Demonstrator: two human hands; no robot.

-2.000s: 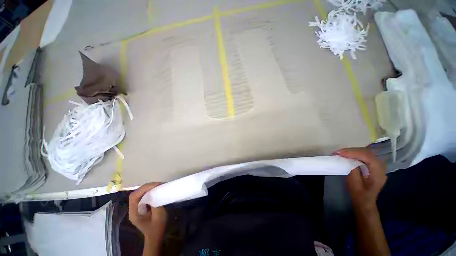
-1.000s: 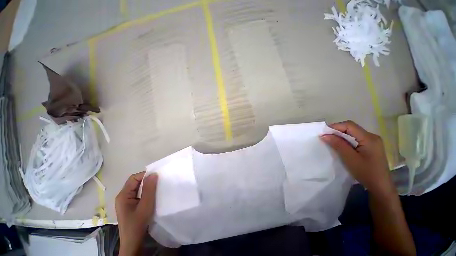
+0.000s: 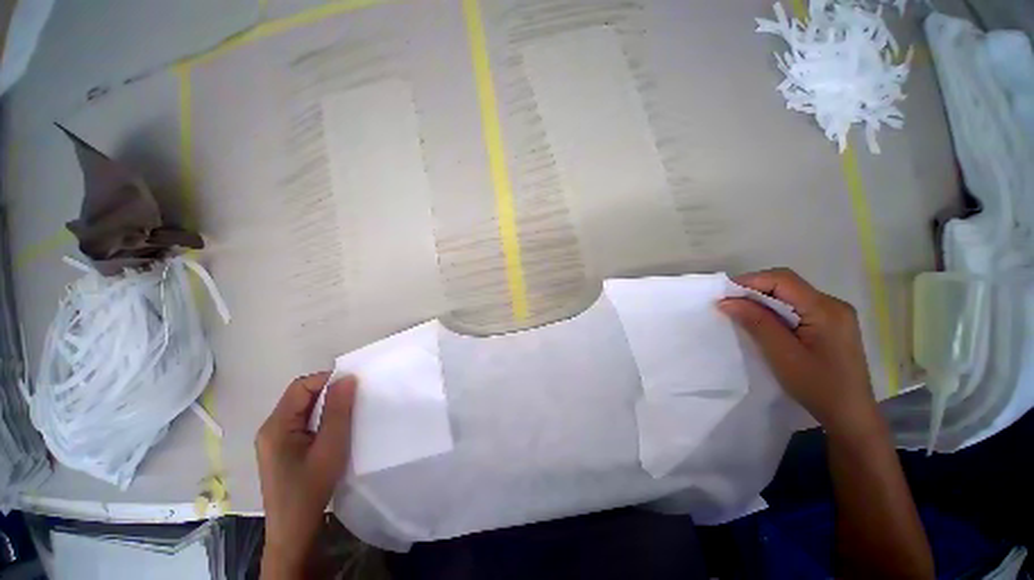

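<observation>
A white body panel (image 3: 539, 414) hangs over the table's front edge towards me, its scooped neck facing the table and its two shoulder straps folded down over it. My left hand (image 3: 304, 453) pinches the panel's left outer edge between thumb and fingers. My right hand (image 3: 799, 340) pinches its right outer edge the same way. The neck curve lies close to the lower end of the dark strokes on the covered table (image 3: 267, 266). The panel's lower part falls below the table edge.
A bundle of long white strips (image 3: 125, 368) and a brown-grey fabric scrap (image 3: 119, 215) lie at left. Short white strips (image 3: 845, 74) lie upper right. A glue bottle (image 3: 947, 329) rests by the white stack (image 3: 998, 136) at right. White panels (image 3: 130, 557) lie below the table, lower left.
The panel, first held as a narrow curled band, was opened out with its straps folded down. Over the last second it has barely moved. Both hands keep their grip; the view has shifted.
</observation>
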